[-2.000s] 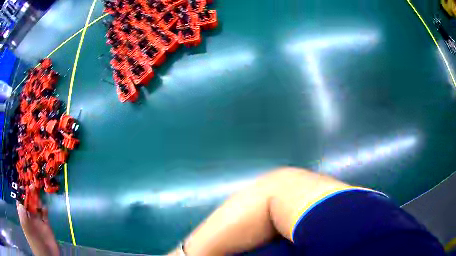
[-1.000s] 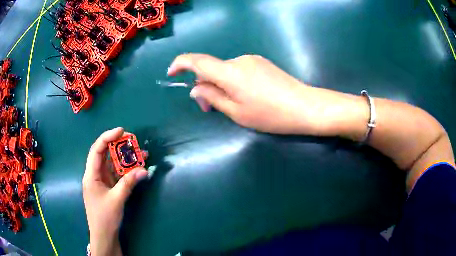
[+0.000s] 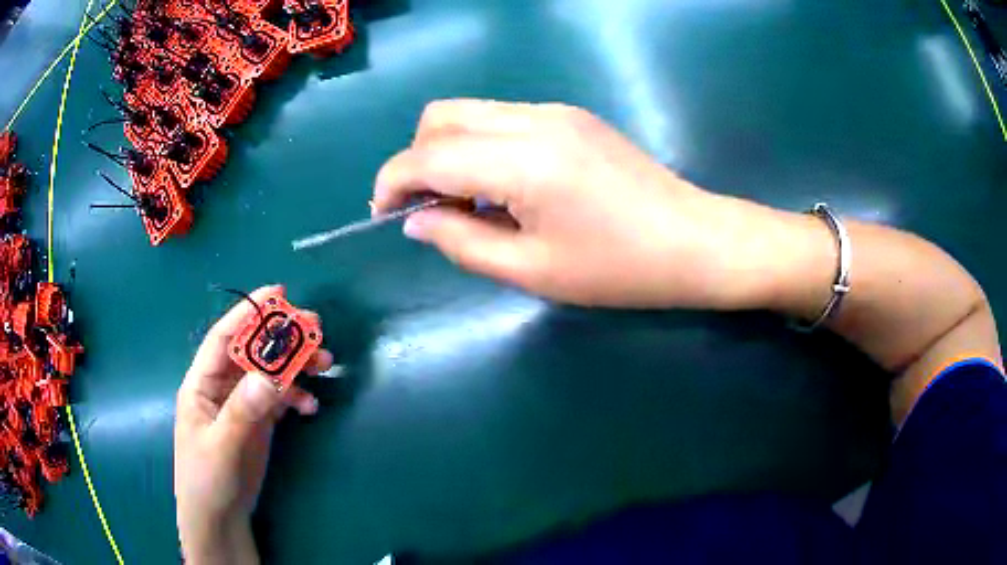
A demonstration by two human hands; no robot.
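My left hand (image 3: 226, 430) holds an orange-red housing (image 3: 276, 343) between thumb and fingers at the lower left. The housing's face is turned up, with a black rounded ring line around a dark centre that has small silvery parts. A thin black wire stands out beside its upper left corner. My right hand (image 3: 519, 199) holds a small screwdriver (image 3: 351, 231) between thumb and fingers. Its silver shaft points left, above and to the right of the housing, and does not touch it. The handle is mostly hidden in my palm.
Wired housings (image 3: 177, 149) stand packed in rows at the upper left, black wires sticking out leftward. A looser heap of housings (image 3: 31, 370) lies at the far left edge, beyond a yellow line on the shiny dark-green mat (image 3: 530, 430).
Since two seconds ago my left hand has come from the left heap and holds a housing. In the last second the housing has turned slightly and the screwdriver shaft has tilted down toward the left.
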